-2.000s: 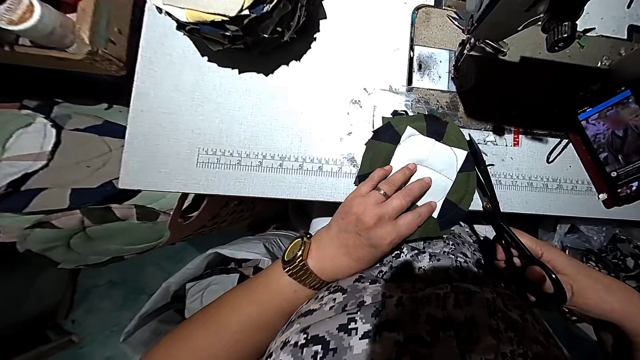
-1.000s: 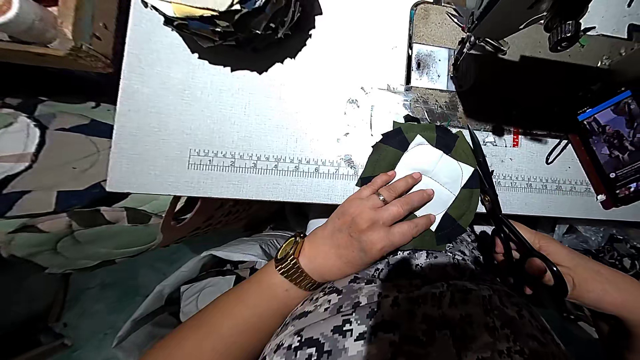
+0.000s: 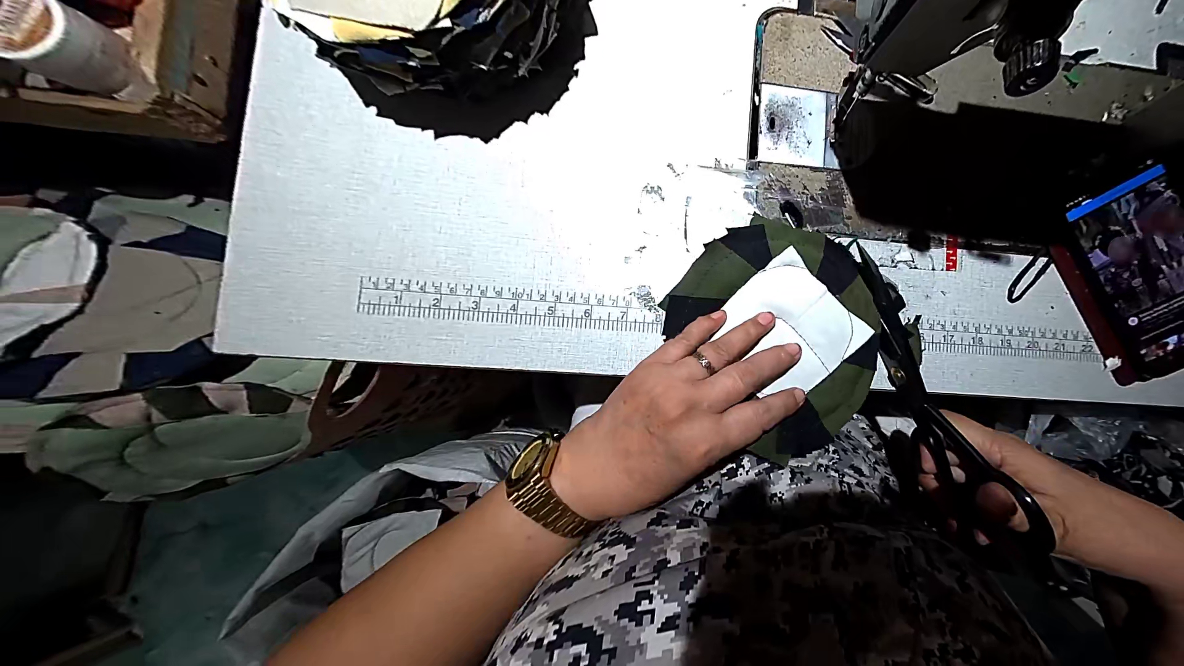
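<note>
My left hand (image 3: 680,412), with a ring and a gold-coloured wristwatch (image 3: 544,486), lies flat with fingers apart on a round green and dark patchwork fabric piece (image 3: 837,393). A white fabric patch (image 3: 819,324) with curved lines lies on that piece, partly under my fingers. My right hand (image 3: 994,486) grips the handles of black scissors (image 3: 895,375), whose blades run along the right edge of the round piece. The piece overhangs the table's front edge above my lap.
A stack of round fabric pieces (image 3: 481,88) is at the back of the white table (image 3: 296,213), which bears a printed ruler. A sewing machine (image 3: 934,46) stands at the back right, a phone (image 3: 1133,259) at the right edge. Left are a wooden crate (image 3: 185,65) and camouflage fabric (image 3: 148,305).
The round piece has turned a little under my left hand, as the white patch's tilt shows. The scissors remain along its right edge in my right hand.
</note>
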